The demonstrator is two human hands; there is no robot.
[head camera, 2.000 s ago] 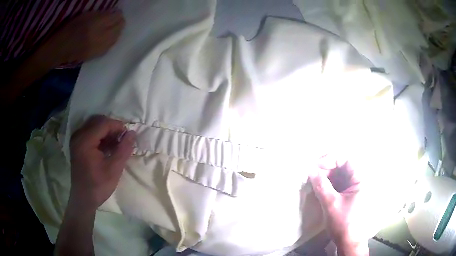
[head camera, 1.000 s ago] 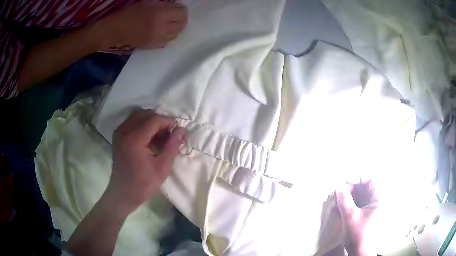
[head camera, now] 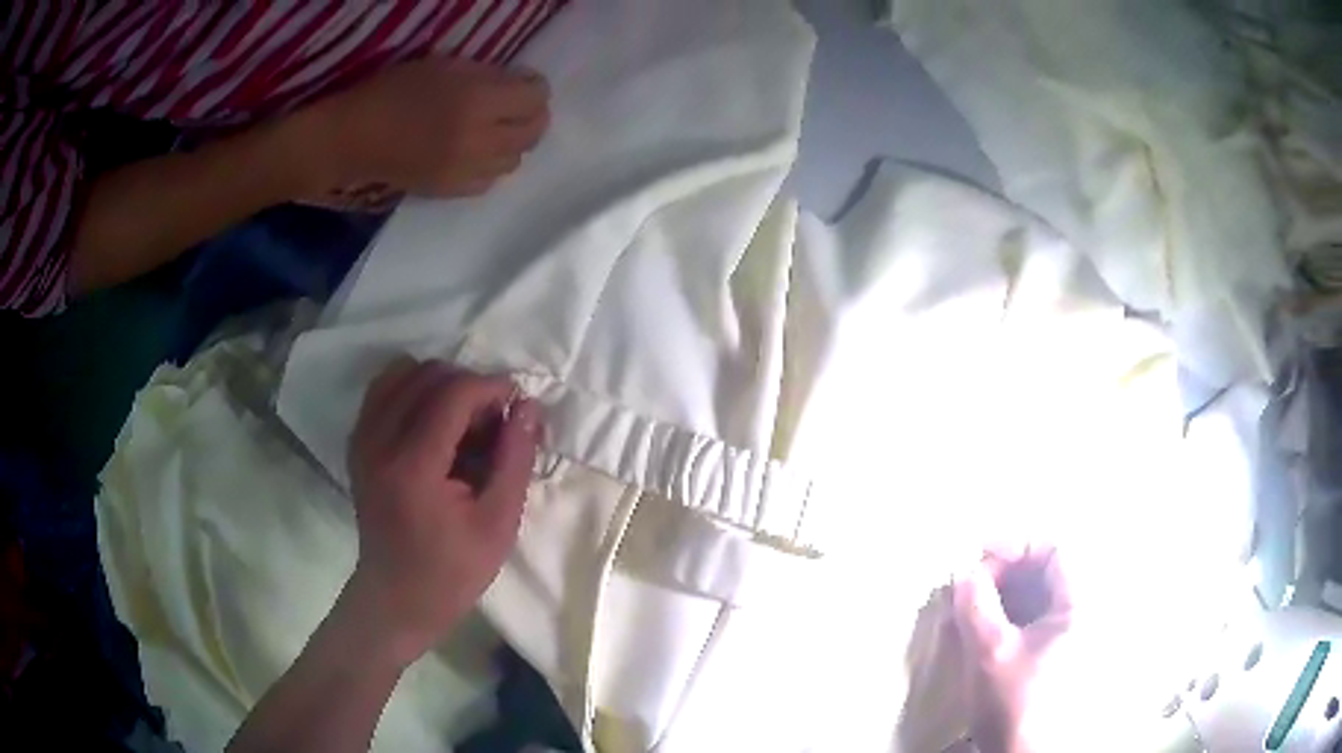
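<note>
A large cream garment piece (head camera: 662, 221) is spread before me, washed out white by the lamp on the right. An elasticated waistband section (head camera: 677, 461) with ruched puckers runs across it, sloping down to the right. My left hand (head camera: 442, 493) pinches the left end of the waistband between thumb and fingers. My right hand (head camera: 1016, 611) is at the lower right in the glare, fingers bent against the garment; the cloth at its fingertips is blown out, so its grip is hard to make out.
A person in a red-and-white striped top (head camera: 295, 59) stands at the upper left, with a hand (head camera: 442, 125) over the garment's edge. Crumpled cream cloth (head camera: 243, 544) hangs at the left. More cream cloth (head camera: 1089, 162) lies upper right. A white sewing machine (head camera: 1251, 684) shows lower right.
Since two seconds ago both my hands and the waistband have shifted right and slightly down in view. The smaller ruched strip below it no longer shows. More of the striped top is visible.
</note>
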